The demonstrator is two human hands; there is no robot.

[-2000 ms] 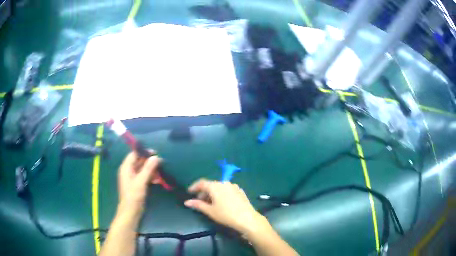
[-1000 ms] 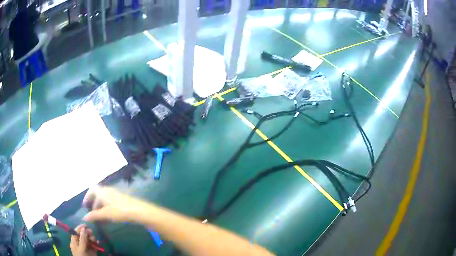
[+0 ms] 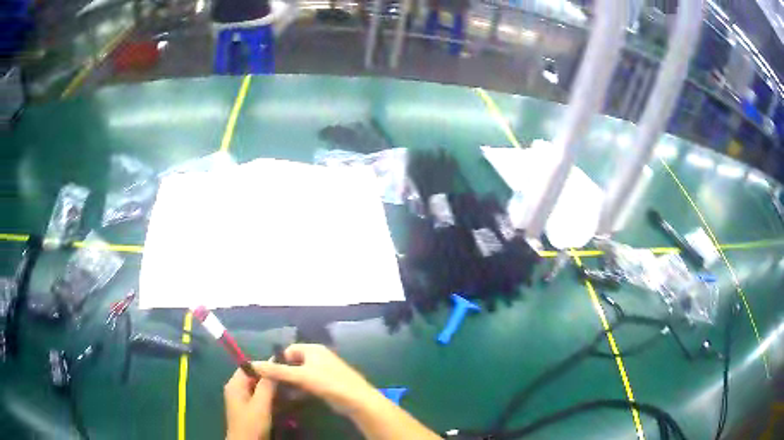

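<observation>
My left hand point(image 3: 249, 402) is shut around the wire harness just below its red power leads point(image 3: 225, 340), which point up and left and carry a white marker band. My right hand point(image 3: 320, 375) is right beside it, with its fingertips at the black part of the same branch. A small dark piece shows at the right fingertips, blurred; I cannot tell if it is held. The rest of the harness point(image 3: 567, 419) runs off to the right along the near table.
A large white paper sheet point(image 3: 271, 236) lies ahead. Short black sleeve bundles point(image 3: 464, 245) lie to its right, near white posts point(image 3: 574, 129). Blue T-shaped tools point(image 3: 456, 319) lie nearer. Clear bags point(image 3: 86, 266) lie left. A person point(image 3: 243, 34) stands beyond the table.
The view swung right over the harness, then back left and up. My right hand has moved from reaching near the paper's lower edge to beside my left hand. My left hand keeps its hold.
</observation>
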